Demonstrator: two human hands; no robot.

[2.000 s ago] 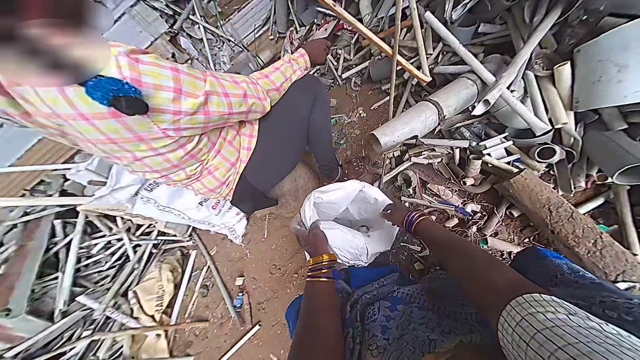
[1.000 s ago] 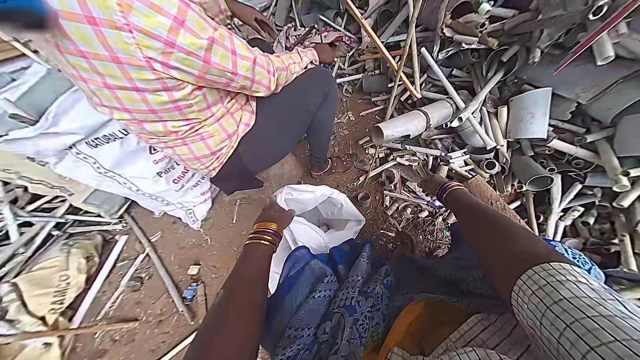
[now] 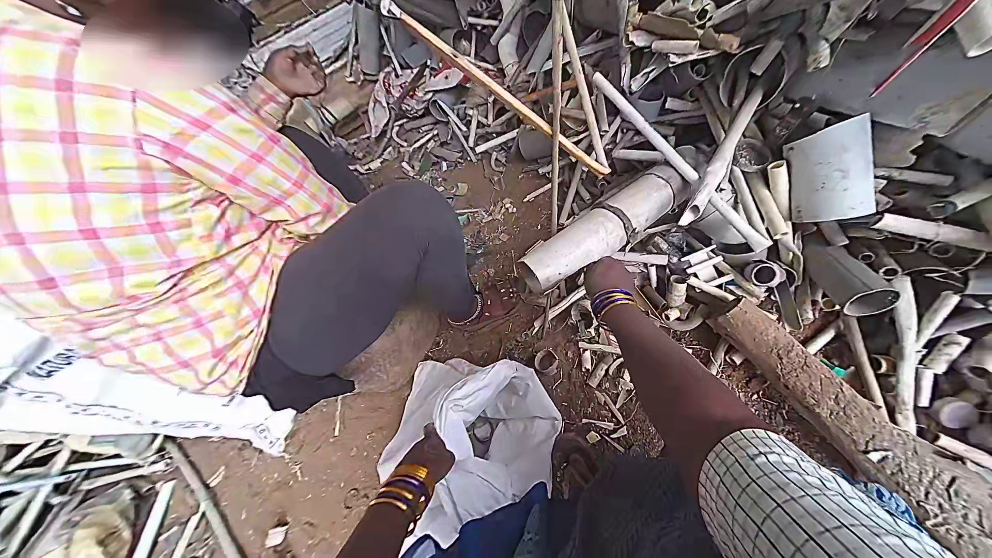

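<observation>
My left hand (image 3: 432, 456) grips the rim of an open white woven sack (image 3: 511, 457), which stands on the dirt in front of me with some pale pieces inside. My right hand (image 3: 608, 277) reaches to the scrap pile, at the lower side of a wide grey plastic pipe (image 3: 589, 240) and beside short pipe pieces (image 3: 701, 267). Its fingers are hidden, so whether it holds anything cannot be told. A small pipe ring (image 3: 545, 361) lies on the ground between the sack and that arm.
A person in a checked shirt (image 3: 155, 209) sits close at the left on a white printed sack (image 3: 139, 399). A thick wooden log (image 3: 821, 411) lies at the right. Heaped pipes (image 3: 849, 279) rise behind it, and a long wooden stick (image 3: 496, 85) slants across the top.
My right hand has left the sack's rim and moved out to the pile beside the wide pipe. My left hand stays at the sack. The other person's hand has lifted off the scraps.
</observation>
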